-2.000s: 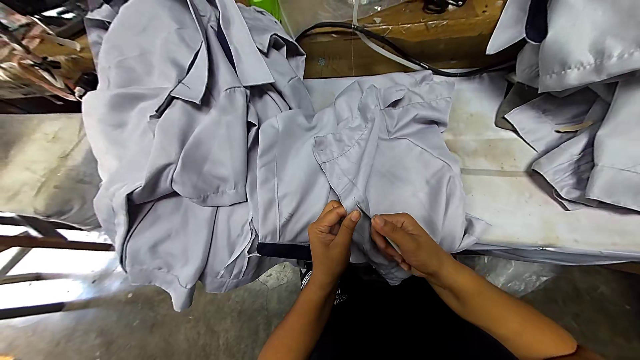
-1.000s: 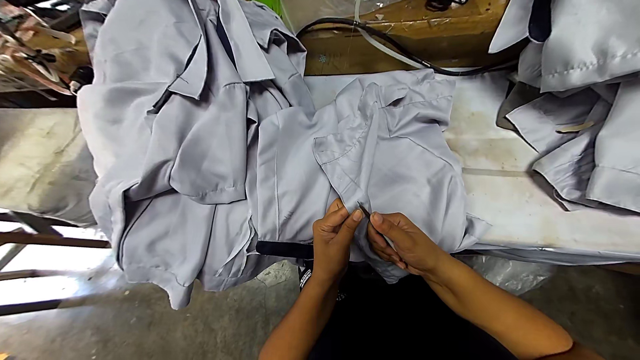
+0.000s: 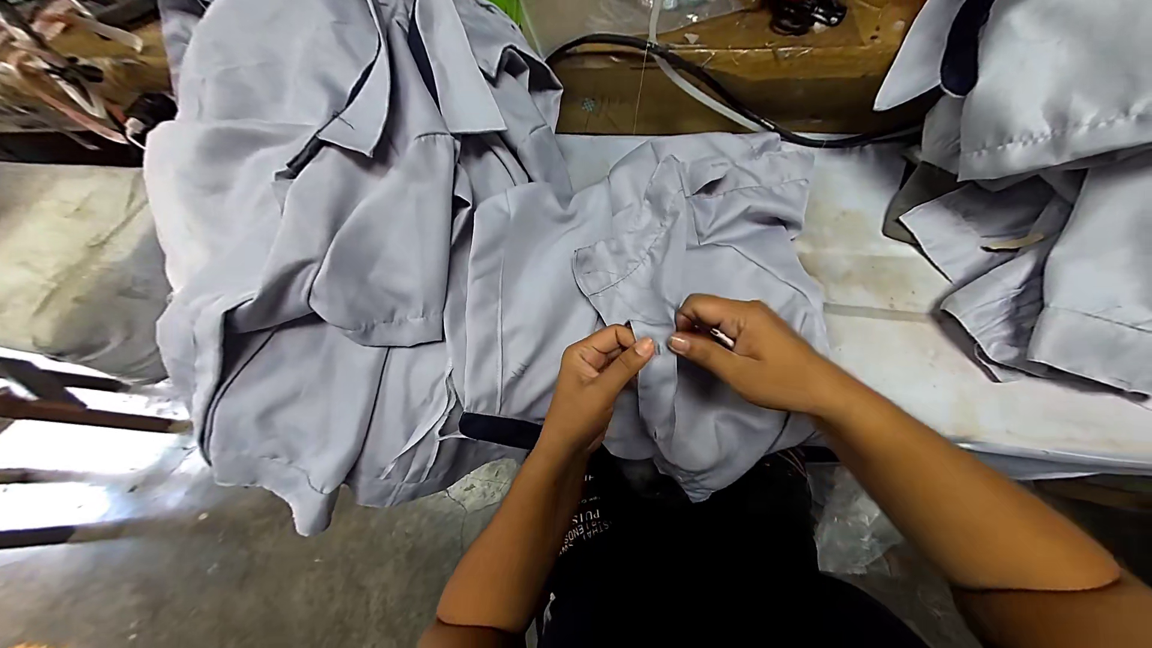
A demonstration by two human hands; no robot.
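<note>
A light grey garment lies spread over the white work surface in front of me. My left hand pinches the folded edge of a stitched strip on this garment between thumb and forefinger. Just to its right, my right hand has thumb and forefinger at the same strip; a small dark item shows between its fingers, too small to name. A dark navy strip lies at the garment's near edge, beside my left wrist.
More grey garments with collars are heaped on the left, and others hang at the right over the white surface. A black cable runs along the wooden ledge behind. Clear plastic hangs below the front edge.
The strip has shifted in my fingers, with more of it now below my hands. My right hand has turned, its fingers now higher beside my left.
</note>
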